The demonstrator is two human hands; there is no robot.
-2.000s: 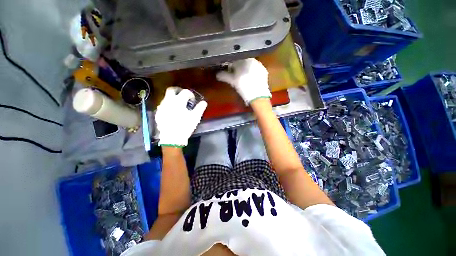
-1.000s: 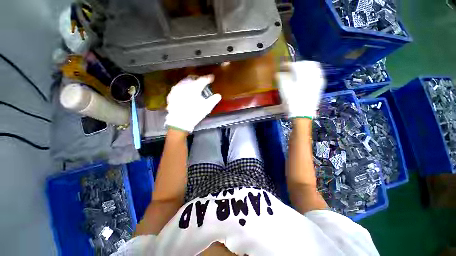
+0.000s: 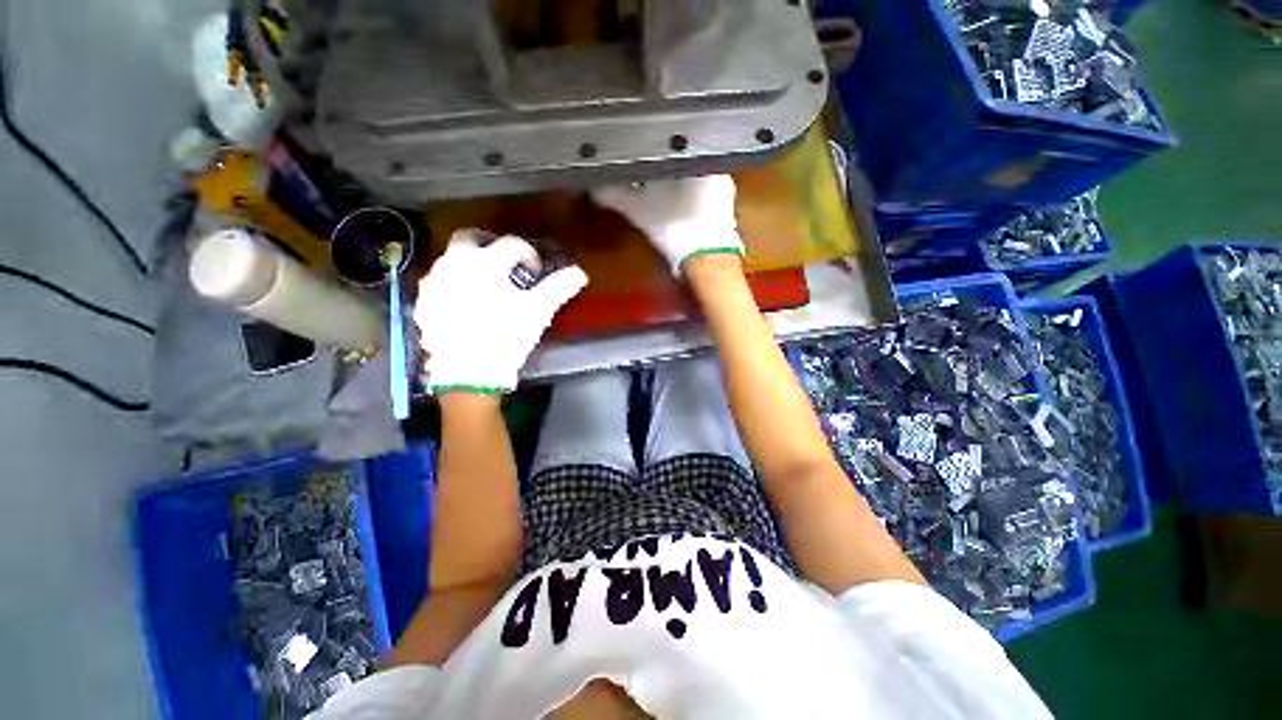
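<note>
My left hand [image 3: 485,312], in a white knit glove, holds a small dark grey metal workpiece [image 3: 529,273] between thumb and fingers, above the left part of the red strip [image 3: 661,300]. My right hand [image 3: 683,217], in a white glove with a green cuff edge, reaches over the amber sheet [image 3: 787,211] to the front edge of the grey press [image 3: 591,130]. Its fingertips are partly hidden at the press edge, and I cannot tell what they hold.
An oil cup [image 3: 360,248] with a light-blue brush [image 3: 398,345] stands left of the press, beside a cream bottle [image 3: 267,288] and a phone-like dark rectangle [image 3: 277,346]. Blue crates of metal parts stand at right [image 3: 1092,563] and lower left [image 3: 155,591].
My right hand has moved left from the table's right edge to the press front. My left hand has shifted slightly left and down, still holding a workpiece.
</note>
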